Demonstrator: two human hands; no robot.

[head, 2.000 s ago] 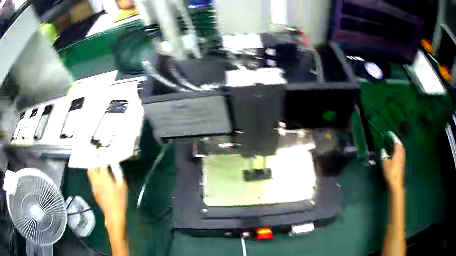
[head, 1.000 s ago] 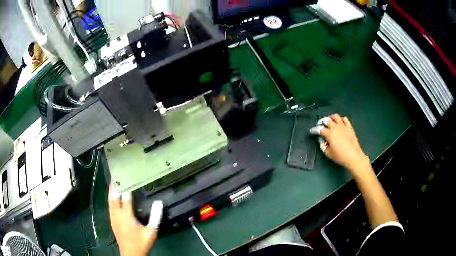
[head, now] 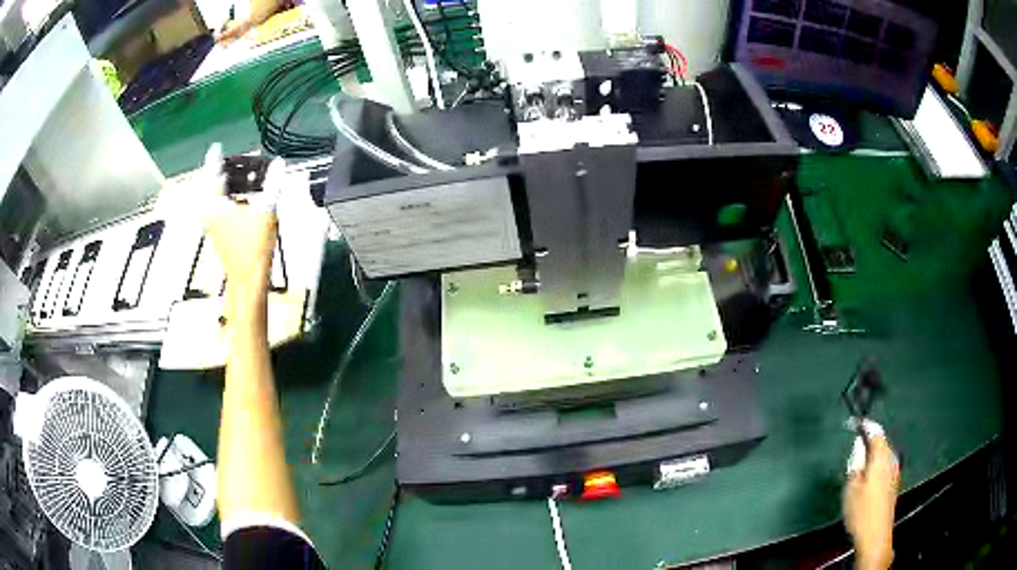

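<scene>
My left hand (head: pixel 243 228) reaches over the white conveyor plate (head: pixel 184 345). Its white-tipped fingers are around the dark upper end of a black phone frame (head: pixel 243 176); the hand hides part of it. My right hand (head: pixel 873 479) is at the bench's right front, with white-tipped fingers pinching a small-looking, blurred dark part (head: pixel 863 392); its outline is unclear. The press machine (head: pixel 578 223) stands between the hands. Its pale green fixture plate (head: pixel 586 362) lies under the grey column, above the black base (head: pixel 502 451).
More black frames (head: pixel 136 265) lie in a row on the conveyor. A white fan (head: pixel 91 473) stands at lower left. Right of the press are a black bar (head: pixel 812 262) and small dark parts (head: pixel 896 243). A monitor (head: pixel 836 45) stands behind. Cables (head: pixel 296 106) lie behind left.
The view has swung back left. My left hand has gone from the press base to the conveyor. My right hand, earlier beside a dark frame on the bench, now holds a dark part.
</scene>
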